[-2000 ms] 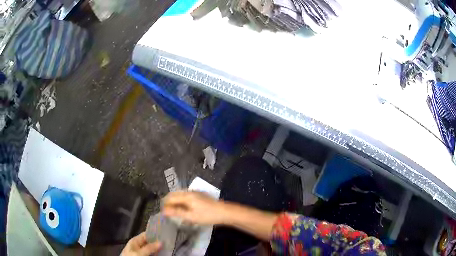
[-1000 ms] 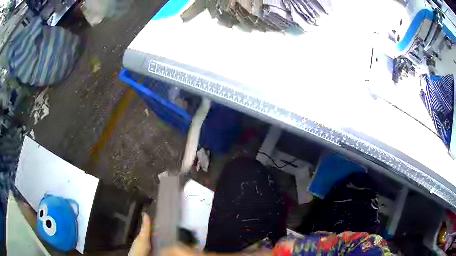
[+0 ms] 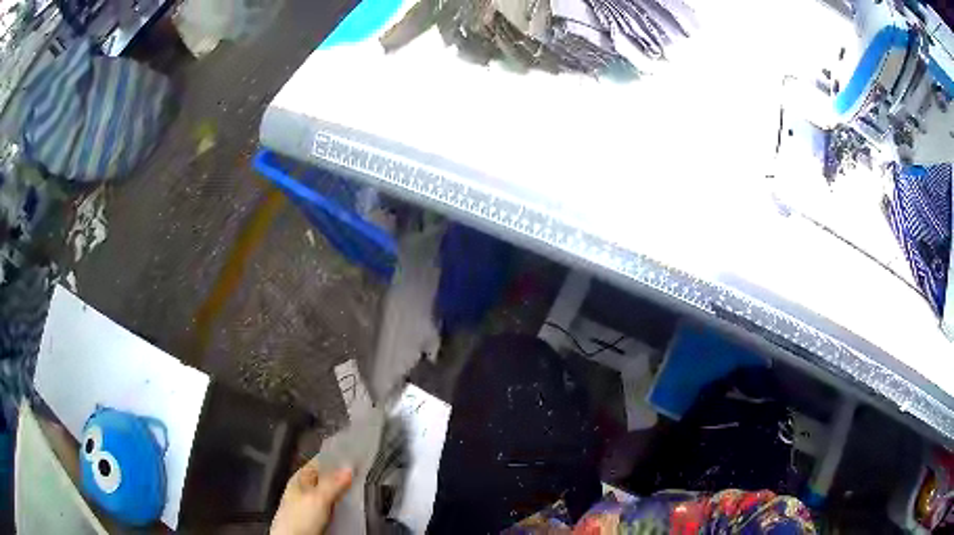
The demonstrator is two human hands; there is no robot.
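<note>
My left hand is at the bottom, with thumb and fingers closed on grey-brown fabric pieces. A grey-brown fabric strip runs from the blue basket under the table edge down to the held pieces. More layered grey-brown edges show just right of my left hand, over a white board. My right hand cannot be made out; only the floral right sleeve shows at the bottom edge.
The white table has a ruler strip along its edge, a fanned fabric stack, and a sewing machine with striped fabric. A blue googly-eyed pouch lies on a white board at left. A striped bundle is on the floor.
The fabric strip now stretches wider between the basket and my left hand. My right hand, seen over the fabric two seconds ago, is no longer distinguishable; its sleeve has moved lower.
</note>
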